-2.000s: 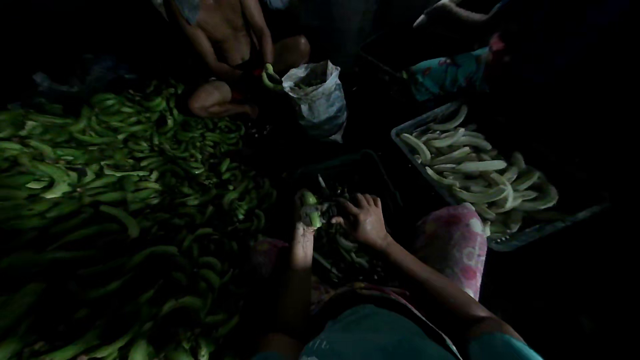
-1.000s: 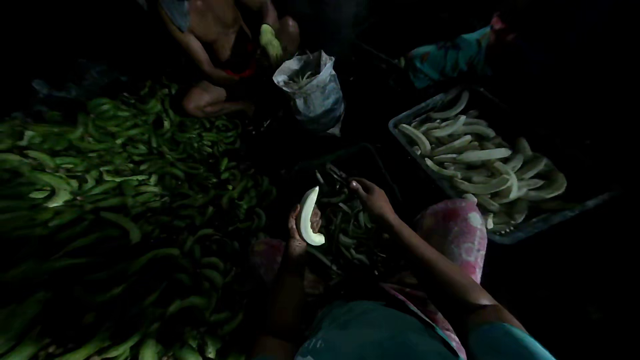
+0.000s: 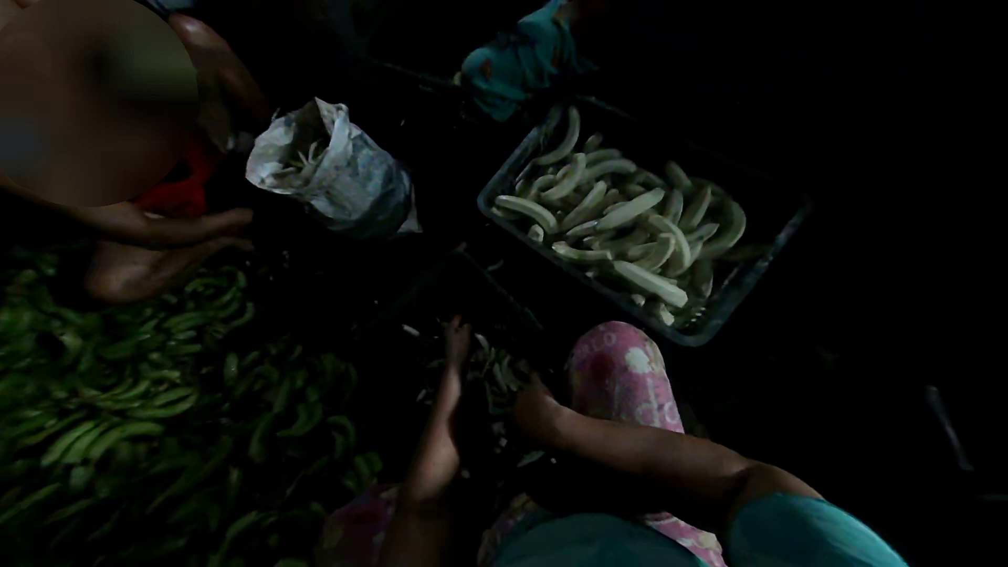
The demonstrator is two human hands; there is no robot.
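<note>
My left hand [image 3: 457, 340] reaches forward over a dark container, near scattered peels [image 3: 496, 370]; shadow hides its fingers. My right hand [image 3: 537, 409] is low at the right side of those peels, fingers too dark to make out, so whatever it holds cannot be told. Peeled green bananas or plantains [image 3: 630, 209] lie heaped in a plastic crate [image 3: 693, 340] beyond my right knee. Unpeeled green ones [image 3: 142, 402] form a broad pile on my left.
A whitish sack [image 3: 354, 173] with peel-like scraps at its mouth stands upright ahead. Another person [image 3: 150, 228] sits at the upper left beside it. A teal patterned cloth [image 3: 520, 63] shows behind the crate. My knee, in pink floral cloth [image 3: 622, 370], is near the crate.
The pale peeled fruit seen in my left hand one second ago no longer shows there. My left hand has moved forward, my right hand back toward me. The view has shifted right.
</note>
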